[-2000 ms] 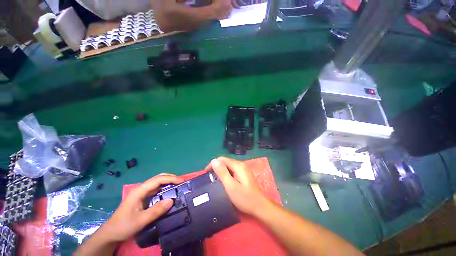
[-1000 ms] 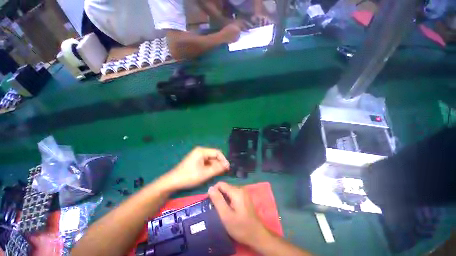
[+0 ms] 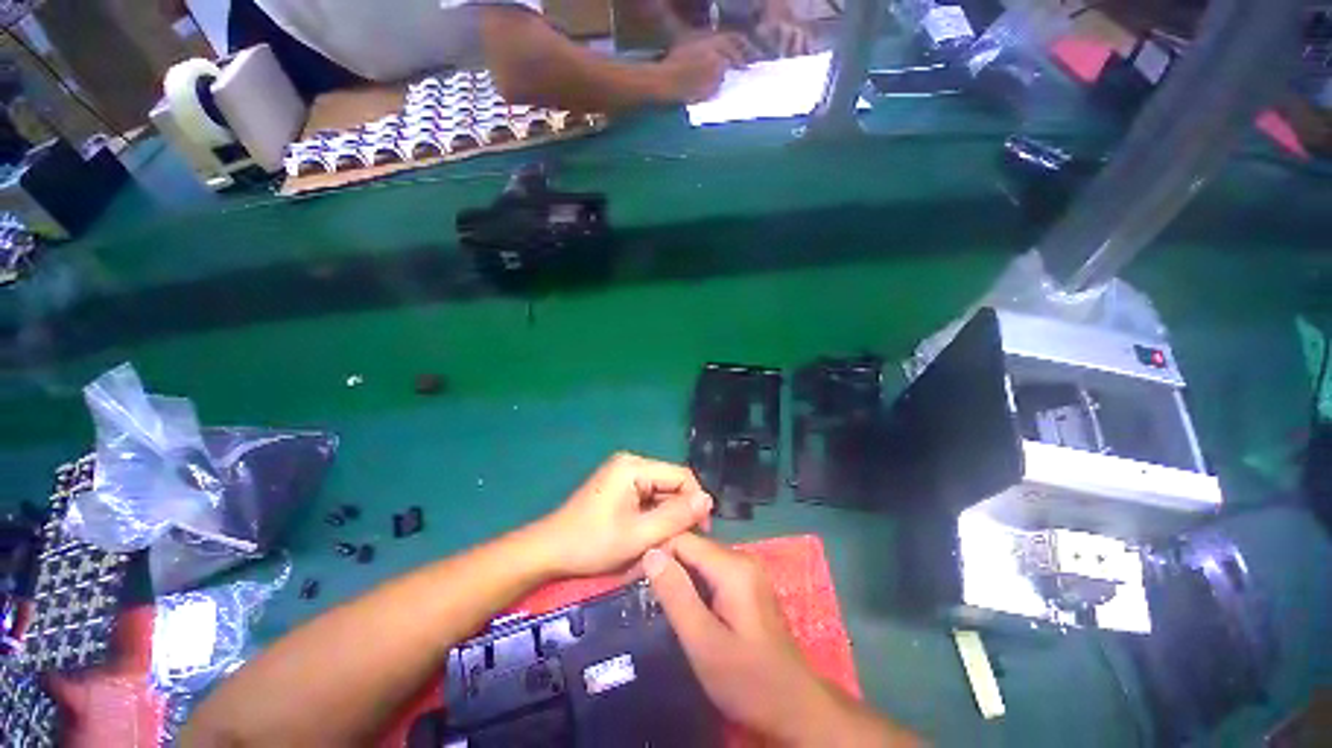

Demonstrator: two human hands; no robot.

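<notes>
The black device body (image 3: pixel 592 680) with a small white label lies on the red foam mat (image 3: pixel 811 599), cut off by the lower edge. My right hand (image 3: pixel 723 607) rests on its upper right edge, thumb and finger at the rim. My left hand (image 3: pixel 631 514) is just above that edge, fingertips pinched together close to my right fingertips. Whether a small part is between the left fingertips cannot be seen.
Two black open shells (image 3: pixel 738 439) lie beyond the mat. A white and black screw feeder (image 3: pixel 1096 424) and a white strip (image 3: pixel 979 674) are at right. Small black parts (image 3: pixel 408 522) and a plastic bag (image 3: pixel 241 490) are left. Another black device (image 3: pixel 533 231) and a person's arm (image 3: pixel 584 73) are farther back.
My left hand has left the device body, crossed to its upper right edge and closed in on my right fingertips. The right hand stays at the edge. The view has shifted.
</notes>
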